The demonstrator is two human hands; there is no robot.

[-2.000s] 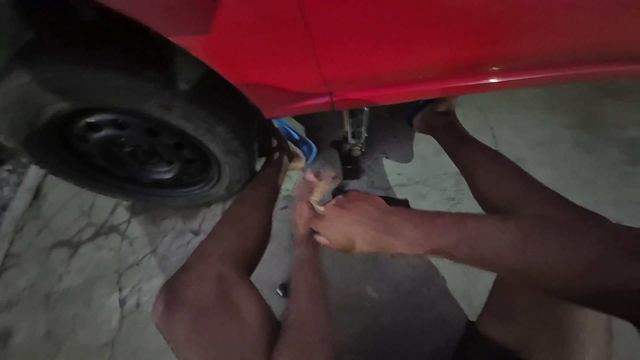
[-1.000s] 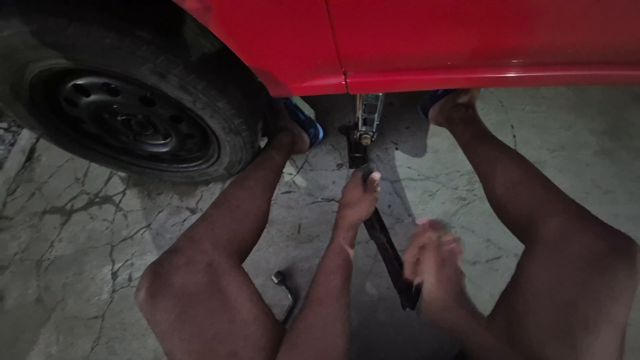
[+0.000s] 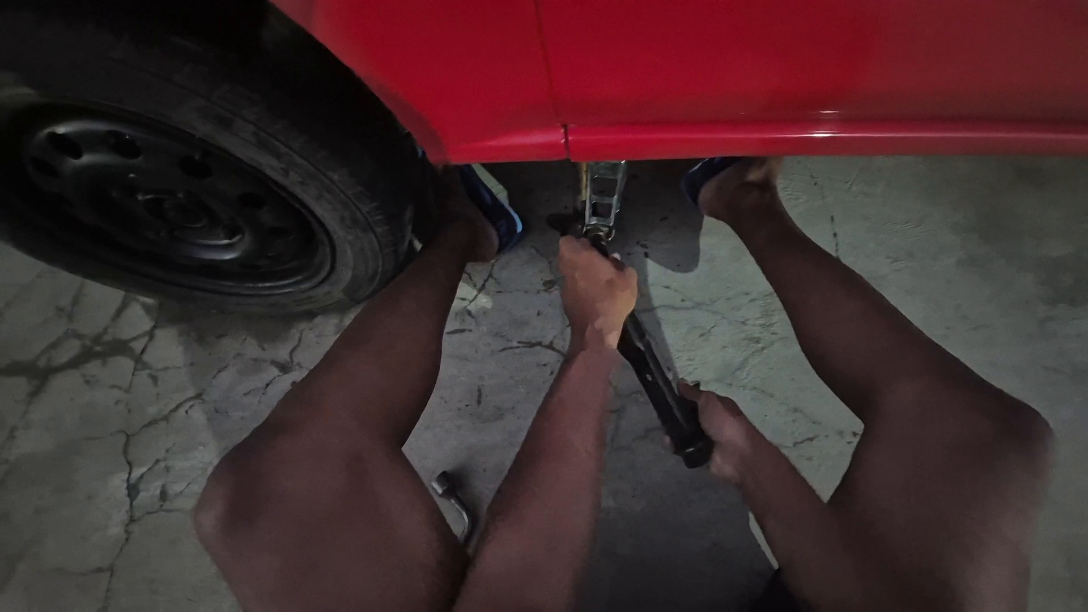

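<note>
A metal scissor jack (image 3: 603, 200) stands under the sill of a red car (image 3: 722, 76), between my feet. From its near end a long black bar-shaped tool (image 3: 653, 365) slants down toward the lower right. My left hand (image 3: 595, 285) is closed around the tool's far end, close to the jack. At the near end, my right hand (image 3: 722, 429) grips the tool from the right side. Its fingertips are partly hidden behind the tool.
The car's wheel (image 3: 183, 204), with a black steel rim, is at the upper left beside my left foot. A bent metal wrench (image 3: 455, 501) lies on the cracked concrete floor (image 3: 510, 365) beside my left knee. My sandalled feet stand either side of the jack.
Both hands were together near the jack two seconds ago. The left then held the bar while the right was blurred and apart from it; now the right hand is on its near end.
</note>
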